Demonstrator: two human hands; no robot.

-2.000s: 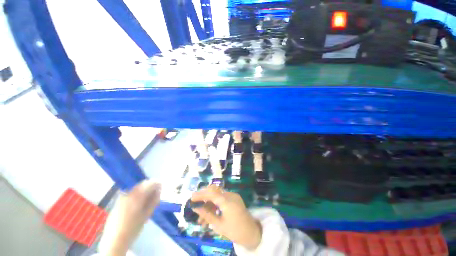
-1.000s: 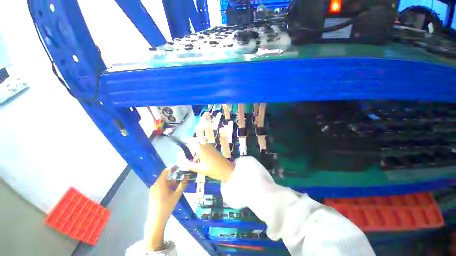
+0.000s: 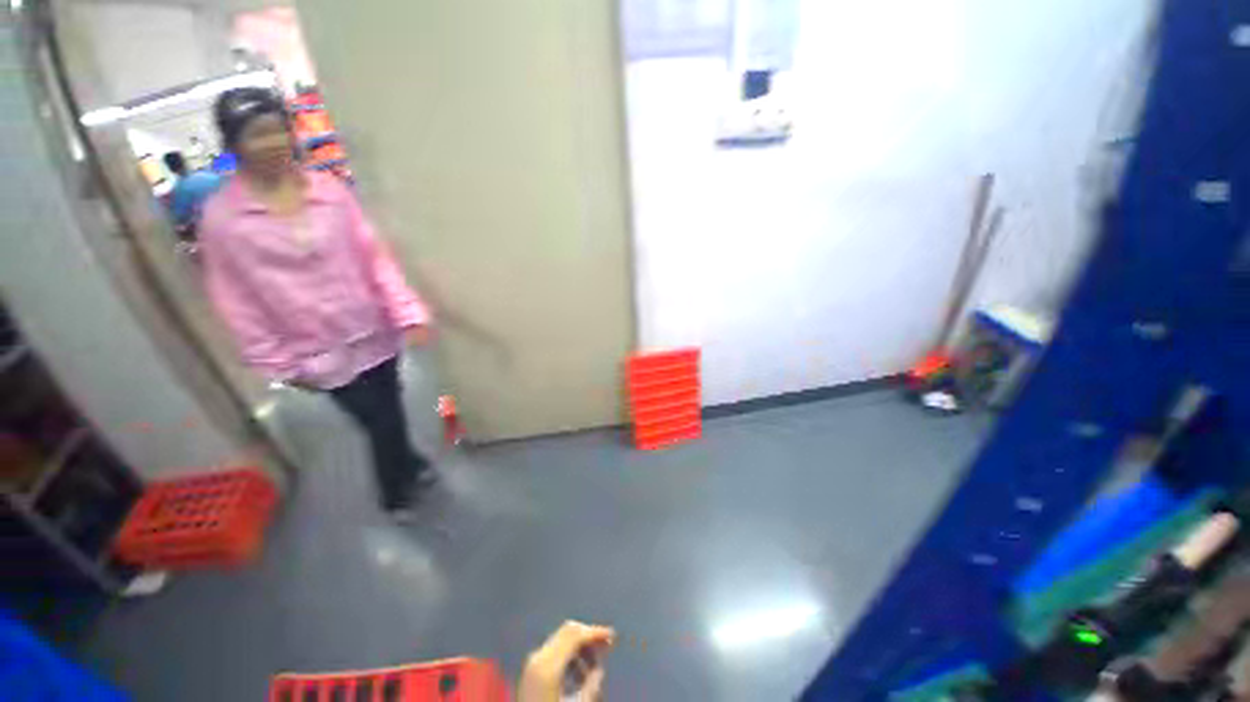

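Observation:
One hand shows small and cut off at the bottom edge. By its place and shape it looks like my left hand. Its fingers are curled around a small dark object, perhaps a watch, too blurred to tell. My right hand is out of the picture. An orange-red tray or crate is cut off by the bottom edge, left of the hand; contact between them cannot be told. At the far lower right, blurred watches with pale straps lie on the green rack shelf, near a small green light.
A person in a pink shirt stands at the doorway on the left. An orange-red crate is on the floor beside shelving. A red compartment tray leans by the door. The blue rack post slants along the right side.
The view has swung left from the rack to the doorway and floor. The rack is now only at the right edge. Both hands were in view before; now only one shows.

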